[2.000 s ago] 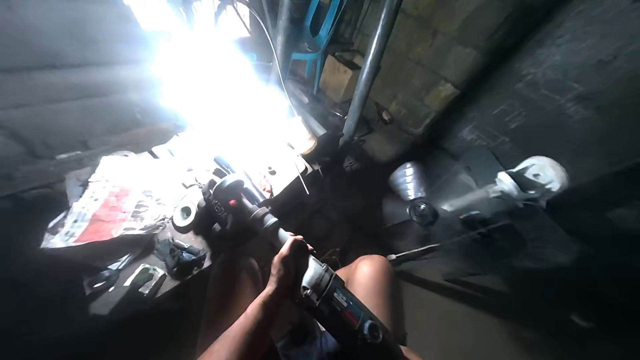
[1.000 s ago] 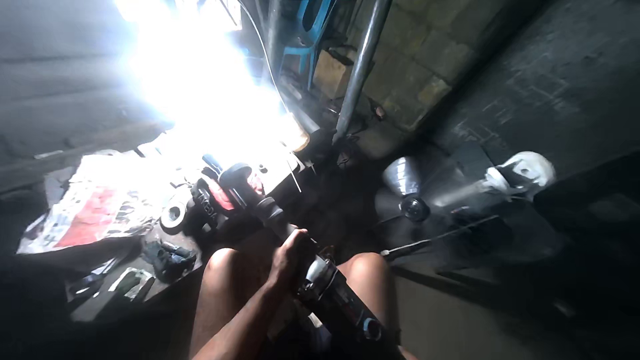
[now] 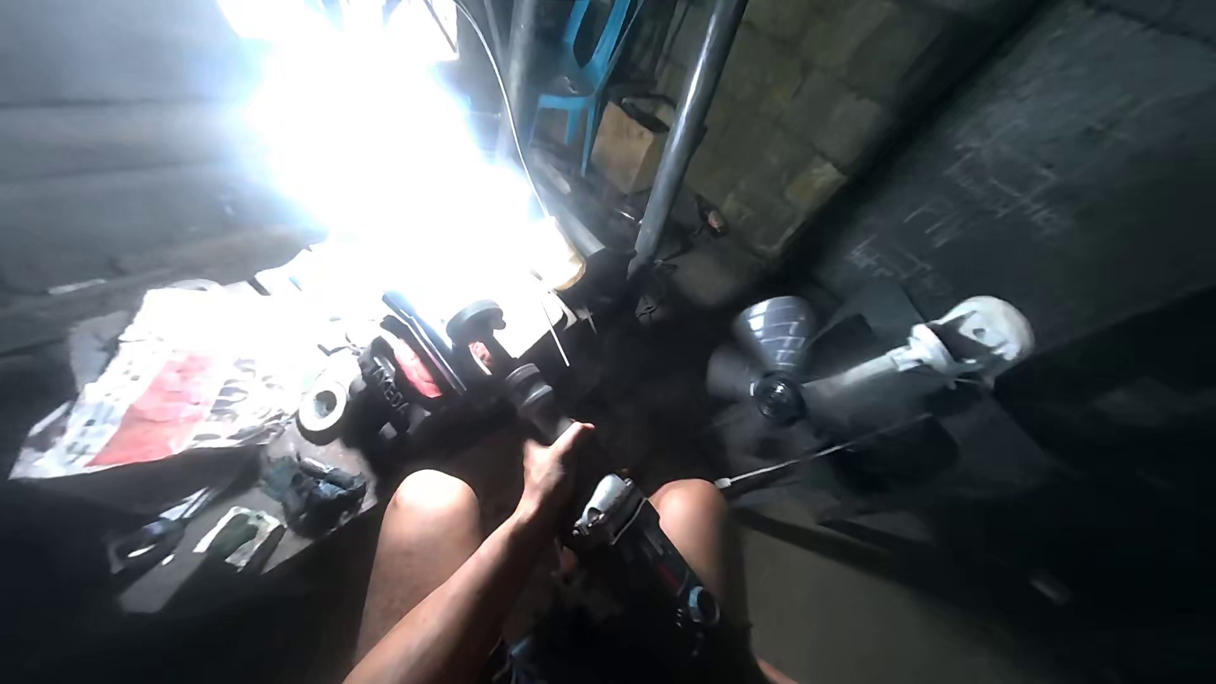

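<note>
My left hand (image 3: 554,472) is closed around a dark cylindrical section of a long piece that runs up to a round dark end. Below it, close to my wrist and between my knees, lies a corded-style power tool (image 3: 655,556) with a silver head and dark body, probably an angle grinder. Whether the two pieces are joined cannot be made out. Past the hand, the round end (image 3: 478,321) stands beside a dark bench vise (image 3: 408,370) bearing raised letters. My right hand is not visible; only a bit of forearm shows at the bottom edge.
A spinning fan (image 3: 779,397) stands at the right. Printed sacking or paper (image 3: 157,408), a metal ring (image 3: 323,408) and a crumpled dark item (image 3: 313,494) lie on the left. Behind are a metal pole (image 3: 689,133), a blue plastic chair (image 3: 594,71) and a box (image 3: 627,147). Glare hides the back left.
The round dark end above my left hand has moved right, away from the metal ring, and more of the red part of the vise shows. My left hand keeps its hold.
</note>
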